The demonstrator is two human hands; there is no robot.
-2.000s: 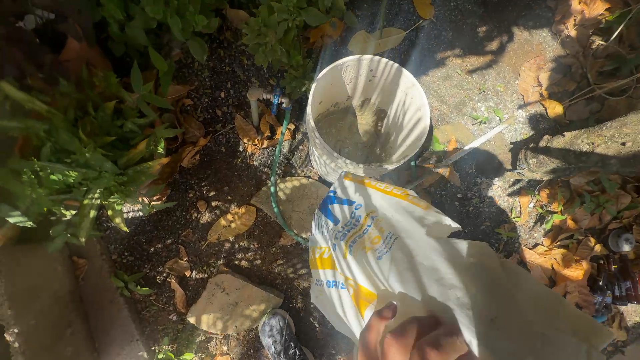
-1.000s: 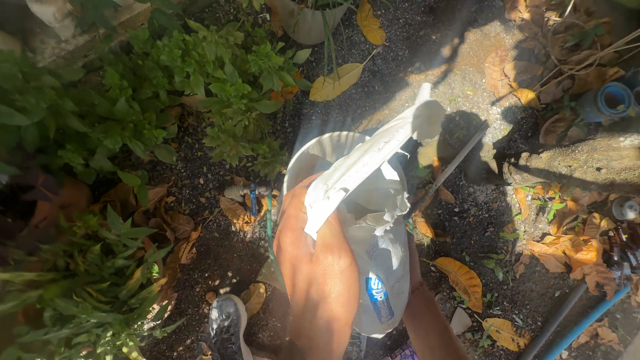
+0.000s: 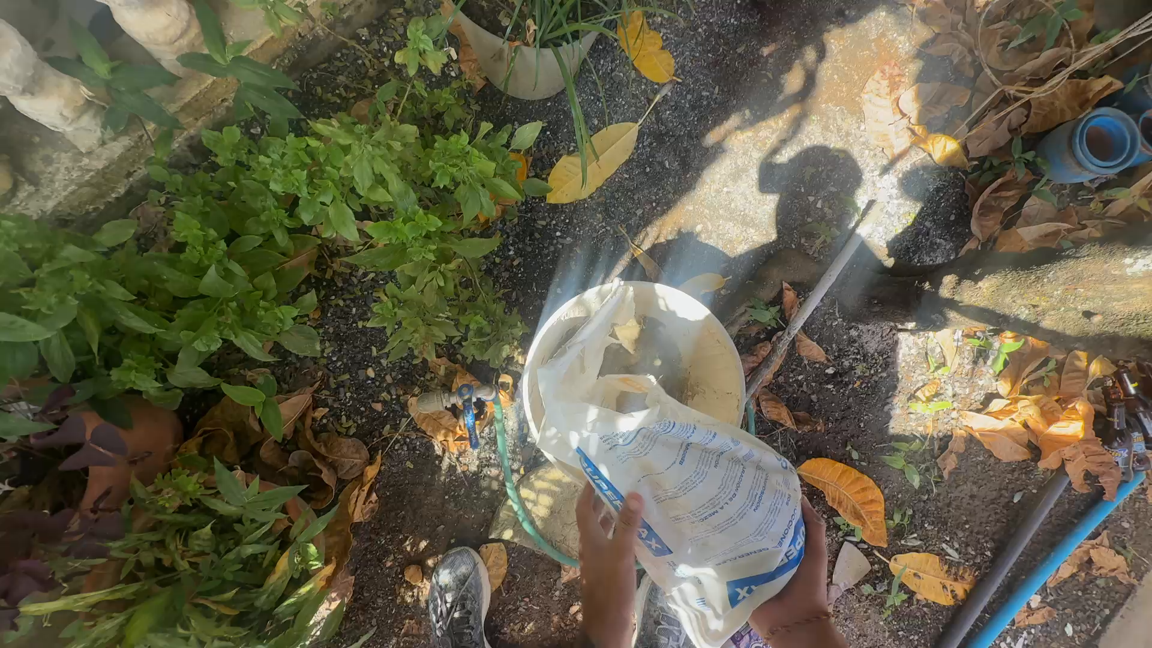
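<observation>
A white plastic bag [image 3: 688, 504] with blue print lies between my two hands, its torn upper end over the near left rim of a white plastic bucket [image 3: 720, 360]. My left hand [image 3: 609, 558] holds the bag's left side, thumb and fingers against it. My right hand [image 3: 796, 585] cups the lower right side, partly hidden by the bag. Greyish material shows inside the bucket; the bag hides part of it. A green hose [image 3: 511, 477] runs from a tap with a blue handle [image 3: 470, 416] down beside the bucket.
Leafy plants [image 3: 270, 234] grow at the left, with a potted plant [image 3: 526, 67] above. A stick [image 3: 810, 301] leans right of the bucket. Blue pipes [image 3: 1093, 144], glass bottles [image 3: 1127, 418] and a blue pole [image 3: 1053, 562] are at the right. A flat stone [image 3: 540, 508] lies below the bucket.
The bag was held higher across the bucket with its edge raised; now its printed side faces up and it rests lower, between my hands. My left hand has moved down from the bucket's rim.
</observation>
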